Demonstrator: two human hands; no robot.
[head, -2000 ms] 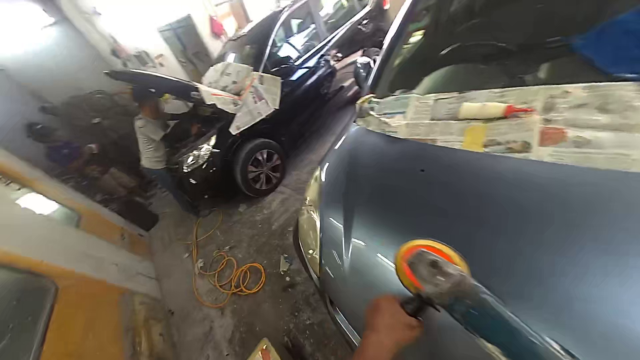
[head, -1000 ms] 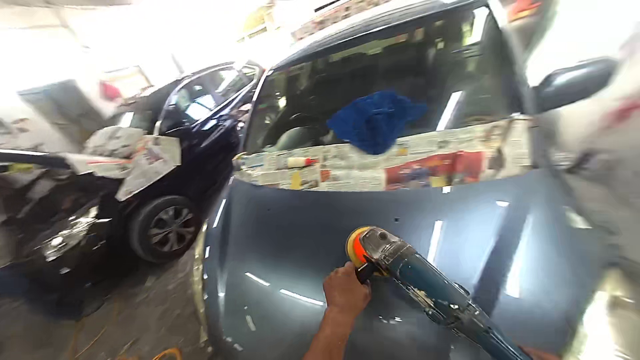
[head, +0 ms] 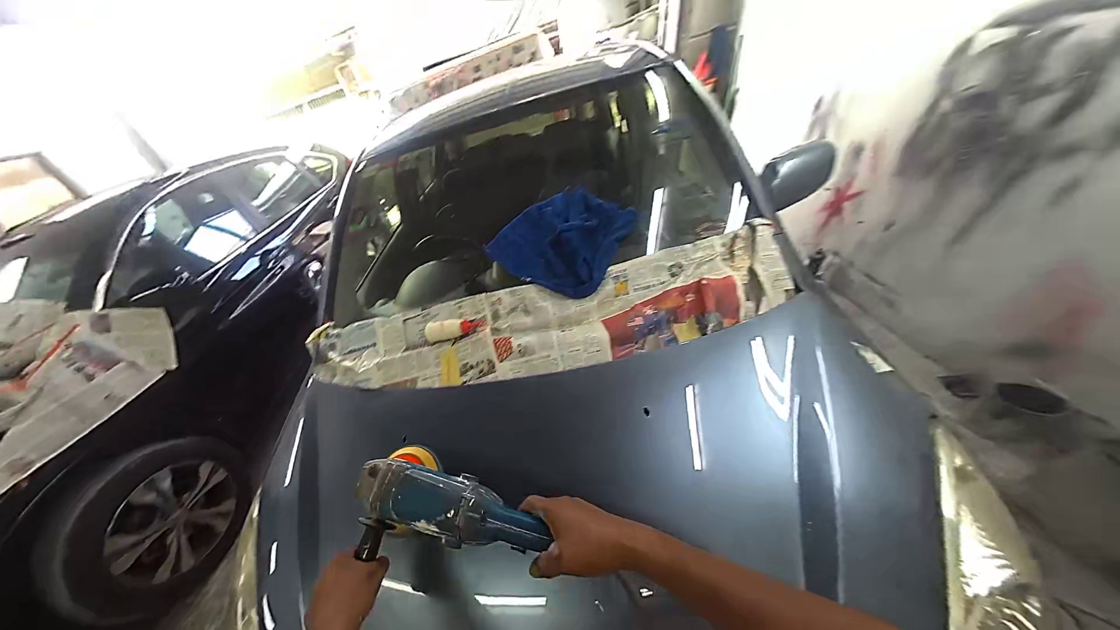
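Note:
A blue rotary polisher with a yellow and orange pad is over the left part of a grey-blue car hood. My left hand grips its black side handle near the head. Around the rear end of the body is my right hand. Whether the pad touches the paint cannot be told. Newspaper covers the base of the windshield, with a white bottle with a red cap lying on it. A blue cloth rests on the windshield.
To the left stands a dark car with newspaper over its front fender. A side mirror juts out at the right, near a stained wall. Crinkled film covers the right headlight area.
The view has swung from the hood's left side to face the windshield. The polisher, with my hands on it, has moved left across the hood since one second ago.

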